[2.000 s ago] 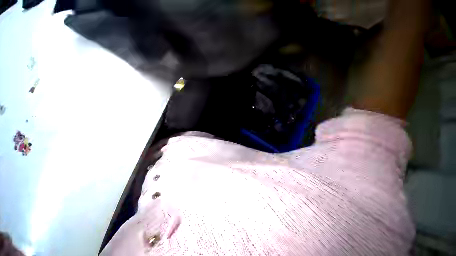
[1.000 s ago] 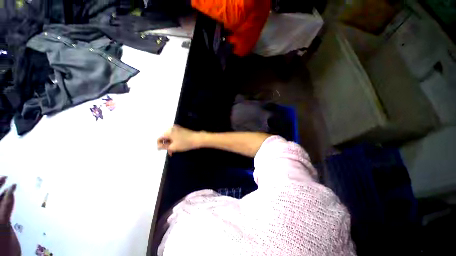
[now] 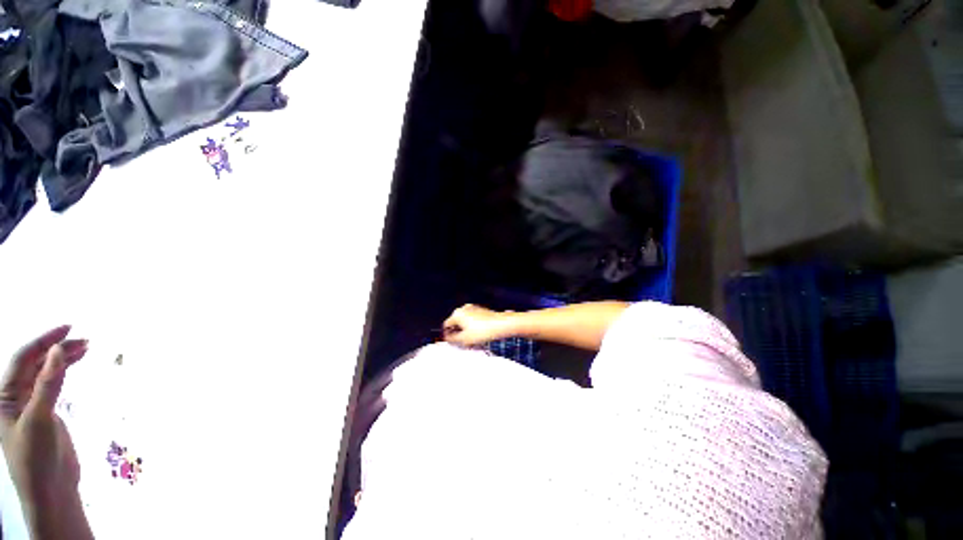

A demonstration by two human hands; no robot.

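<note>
My left hand [image 3: 40, 396] is at the left edge, over the white table [image 3: 253, 316], with its fingers apart and nothing seen in it. My right hand [image 3: 472, 325] is past the table's edge, in front of my pink top, with its fingers curled closed. A small dark spot shows at its fingers, too small to name. A dark grey garment [image 3: 190, 74] with a stitched band lies bunched on the table at the upper left, out of reach of both hands.
Flower-like stickers [image 3: 124, 462] lie flat on the table. A blue crate [image 3: 673, 211] on the floor holds dark garments [image 3: 581, 195]. A large brown box [image 3: 797, 137] stands at the upper right, with blue slatted plastic [image 3: 781, 327] below it. Orange cloth [image 3: 570, 8] shows at the top.
My right hand has moved from the table's edge back towards my body. My left hand has come further into view. The view has shifted, so the garment sits higher and the crate shows more.
</note>
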